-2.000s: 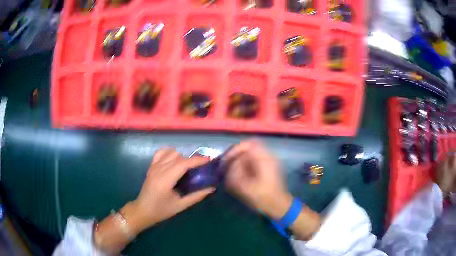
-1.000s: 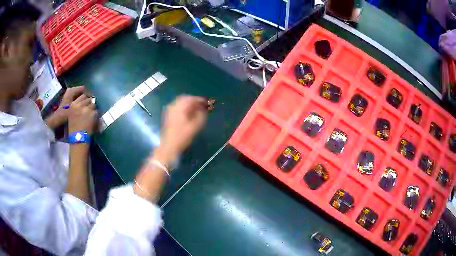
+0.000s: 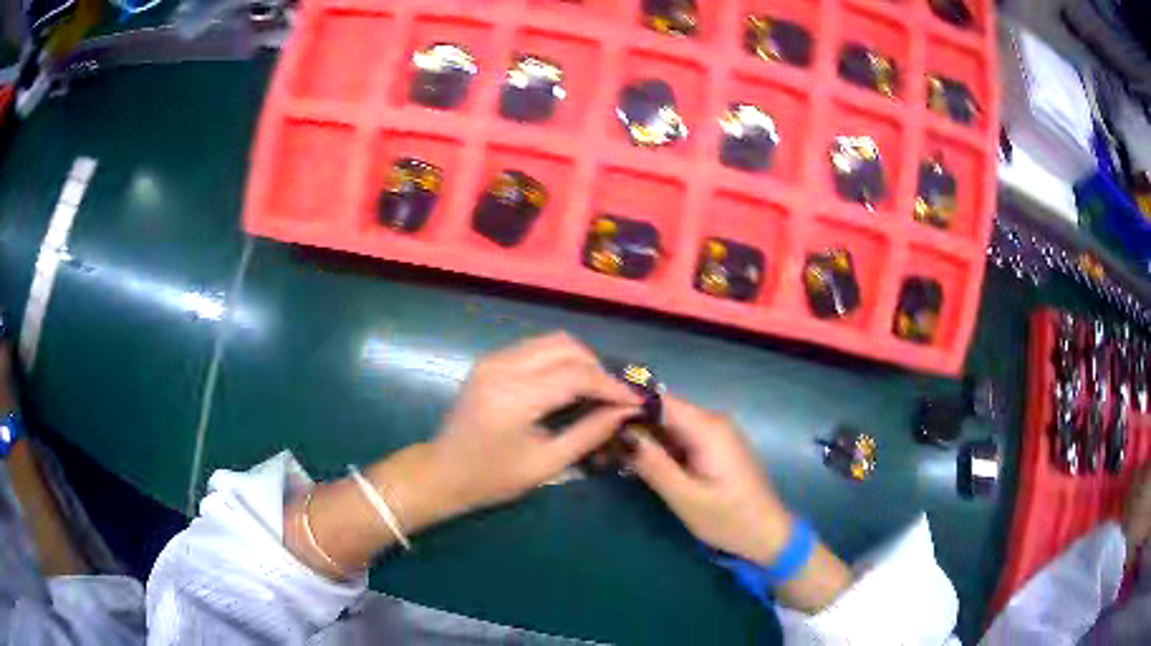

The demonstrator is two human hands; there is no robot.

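My left hand [image 3: 524, 410] and my right hand [image 3: 707, 473] meet over the green mat, below the big red tray [image 3: 417, 252]. Both hands hold a small dark device [image 3: 615, 448] between their fingertips. It is blurred and mostly covered by the fingers, so its parts cannot be told. A dark piece also shows between the fingers of my left hand. Gold flex [image 3: 640, 376] shows just beyond the fingertips. The red tray holds rows of black screens with gold flex, such as this display module [image 3: 510, 207]. Its leftmost pockets in the two near rows hold nothing.
A display module with gold flex [image 3: 849, 452] and dark watch housings [image 3: 939, 419] lie right of my hands. A second red tray [image 3: 1029, 505] with dark parts stands at far right, with another person's hand at its edge. A white label strip [image 3: 57, 259] lies at left, near another person's arm.
The view has swung from the left side back to the front. My left hand was stretched out over the mat at left; now it is back at the device with my right hand.
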